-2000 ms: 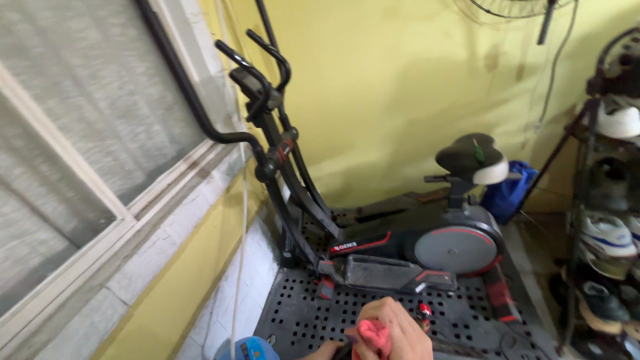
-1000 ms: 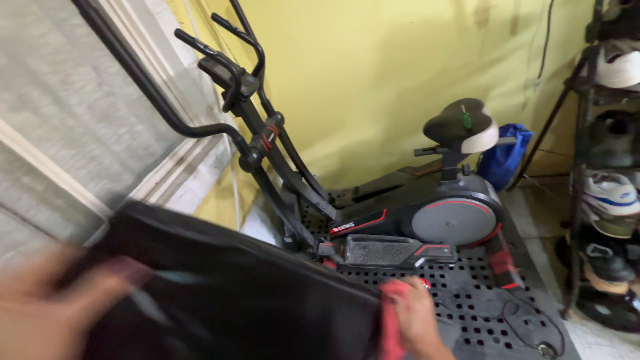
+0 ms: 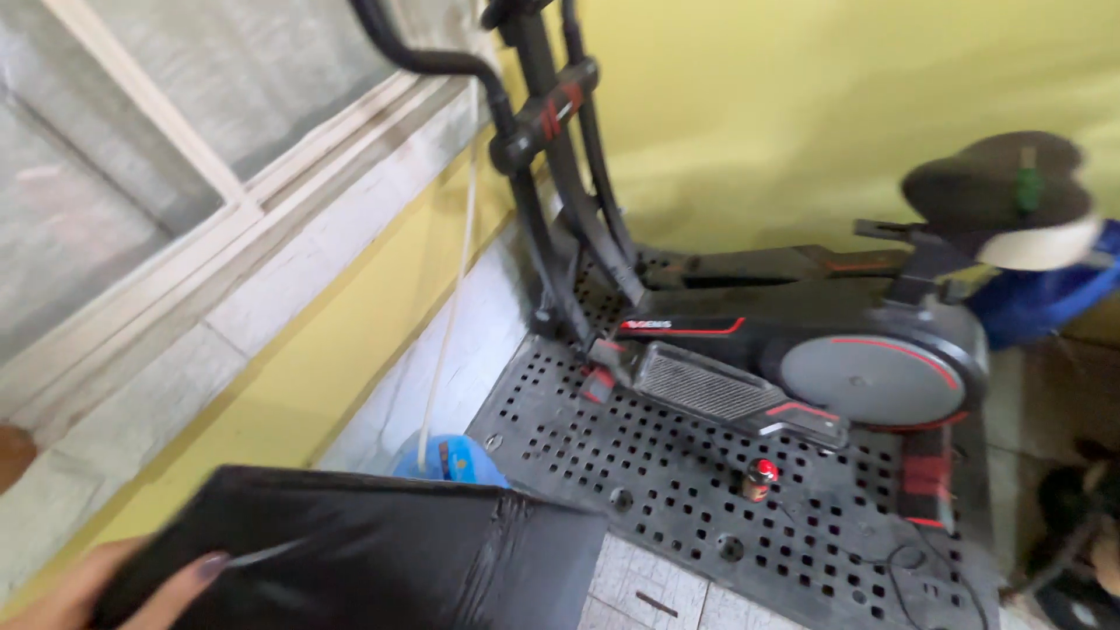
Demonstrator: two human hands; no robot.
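Observation:
A black box-like object (image 3: pixel 376 551) with a smooth, slightly wrinkled covering fills the lower left of the view. My left hand (image 3: pixel 149 586) grips its left edge, thumb on top and fingers behind. My right hand is out of view. Beyond the black object stands an elliptical exercise machine (image 3: pixel 787 306) with a grey round flywheel cover and ribbed pedal. A small bottle with a red cap (image 3: pixel 759 480) stands on the perforated black platform (image 3: pixel 647 490) beneath the machine.
A blue round container (image 3: pixel 455 459) sits by the wall behind the black object. At left is a window frame (image 3: pixel 157 114) with a tiled sill. A blue bag (image 3: pixel 1041 297) lies behind the machine's seat (image 3: pixel 997 188). A thin cable (image 3: pixel 919 569) curls over the platform at lower right.
My right hand, which held a pinkish-red cloth one second ago, has left the view with it. The black object has shifted lower, still in my left hand. The view has moved closer to the machine.

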